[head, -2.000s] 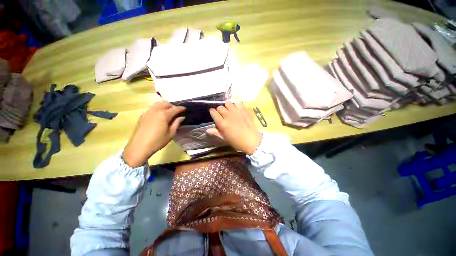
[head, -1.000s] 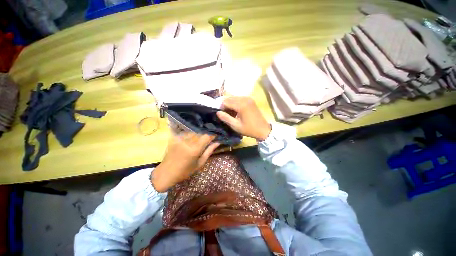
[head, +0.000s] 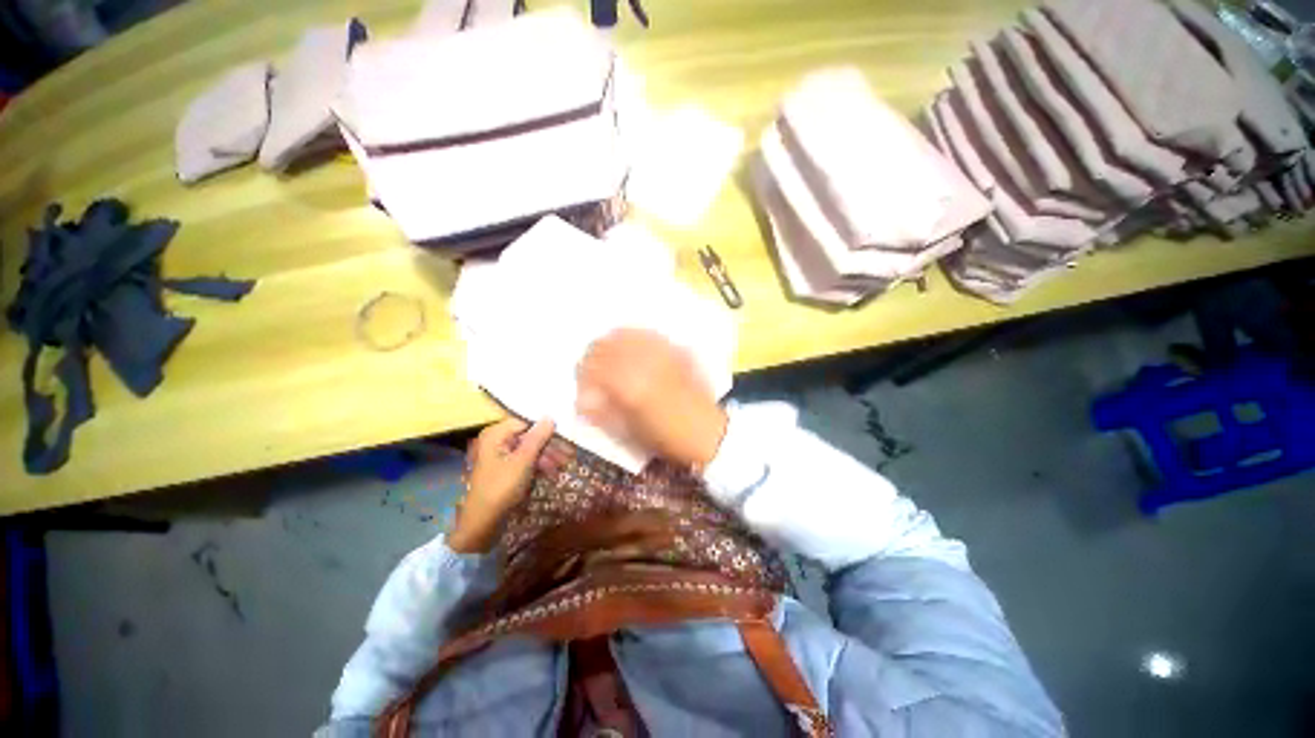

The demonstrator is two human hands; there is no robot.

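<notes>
A pale zipper pouch point(head: 541, 310), almost white under glare, lies flat at the table's front edge, its near part over my lap. My left hand point(head: 508, 464) pinches its near left edge between thumb and fingers. My right hand point(head: 645, 389) lies on top of the pouch, blurred, with its fingers bent; whether it grips anything is unclear. The pouch's dark lining is hidden. Just behind it is a centre stack of pale pouches point(head: 483, 108) with dark zipper strips.
Thread snips point(head: 720, 277) lie right of the pouch. Pale pouch stacks point(head: 865, 188) and a long leaning row point(head: 1067, 130) fill the right. Dark fabric ties point(head: 108, 296) and a thin ring point(head: 390, 320) lie left. A blue stool point(head: 1219, 418) stands below right.
The pouch was open with dark lining showing; now its pale outside faces up. My right hand has moved onto it, my left to its near edge. The view has shifted, and the table appears higher.
</notes>
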